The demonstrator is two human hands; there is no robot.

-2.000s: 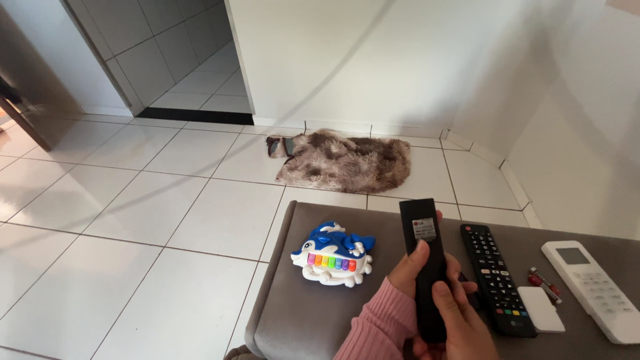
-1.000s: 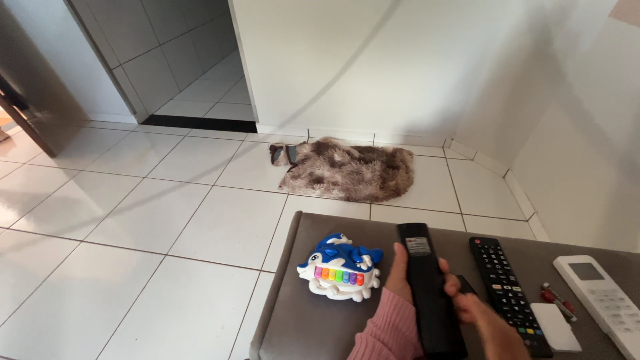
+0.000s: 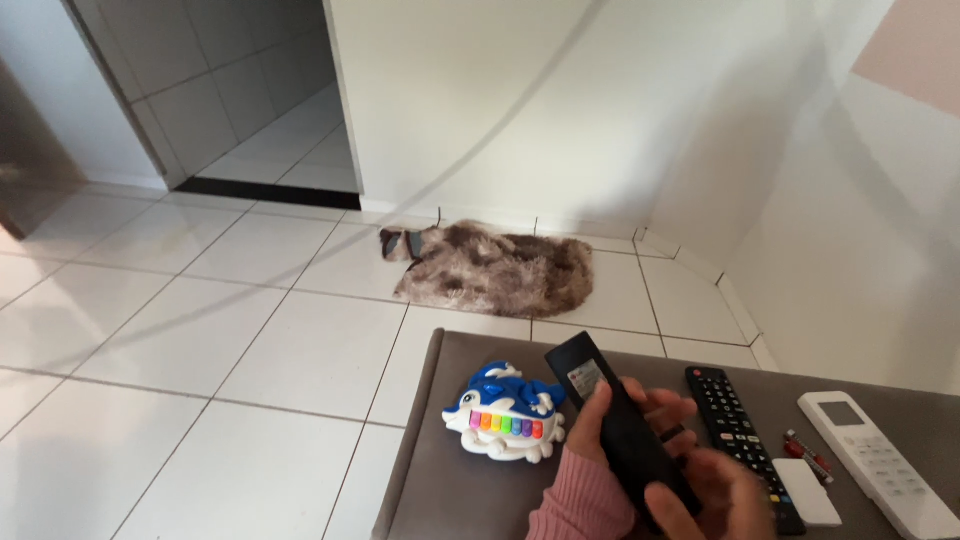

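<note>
My left hand [image 3: 600, 427], in a pink ribbed sleeve, holds a black remote control [image 3: 626, 427] with its back and a printed label facing up. My right hand [image 3: 712, 487] is at the remote's lower end, its thumb on the back and its fingers blurred. Left of the remote, a blue and white dolphin toy piano [image 3: 506, 412] with coloured keys lies on a grey-brown upholstered seat [image 3: 465, 495]. To the right lie a second black remote control [image 3: 731, 427], a white battery cover [image 3: 808, 491], small red batteries [image 3: 808, 454] and a white air-conditioner remote [image 3: 877, 457].
The seat's left edge borders a white tiled floor [image 3: 255, 360]. Beyond it a shaggy brown rug [image 3: 502, 270] lies by the wall, with a dark object at its left end. An open doorway with a black threshold [image 3: 270, 193] is at the back left.
The held remote has tilted, its upper end now leaning left. My right hand's fingers have shifted around its lower part. The things lying on the seat have stayed put.
</note>
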